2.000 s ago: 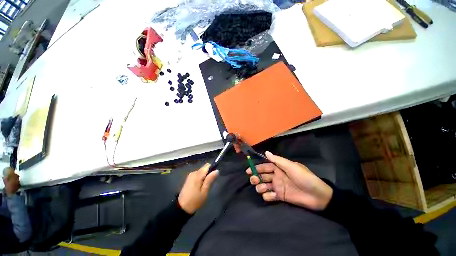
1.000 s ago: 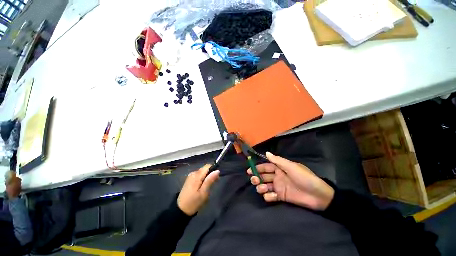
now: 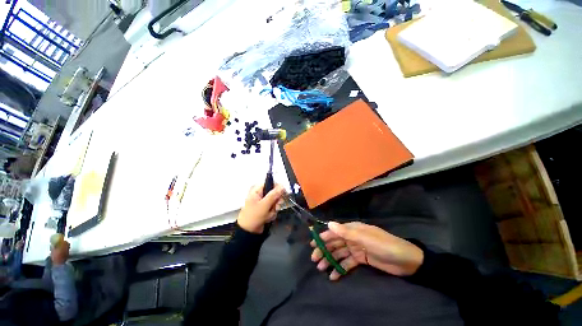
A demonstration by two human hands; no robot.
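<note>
My left hand [image 3: 258, 209] holds a small hammer [image 3: 270, 156] by its dark handle. The hammer head, with one yellowish face, is over the table beside the loose black parts [image 3: 247, 139]. My right hand [image 3: 364, 247] holds green-handled pliers [image 3: 325, 250] in front of the table edge. The plier jaws point up and left towards my left hand; whether they grip anything is too small to tell. The orange pad [image 3: 348, 153] lies on the black base board [image 3: 287, 118] near the table edge.
Bagged black parts [image 3: 309, 67] and a blue cord [image 3: 298, 97] lie behind the pad. A red tape dispenser [image 3: 214, 108] and thin red-tipped tool [image 3: 170, 190] are left. A white block [image 3: 456, 35] and spare pliers [image 3: 535, 18] are right. Another person's hand [image 3: 60, 248] shows far left.
My left hand has raised the hammer away from the pad corner, up towards the loose black parts. The pliers' jaws have drawn back from the pad and dropped lower. The view has shifted.
</note>
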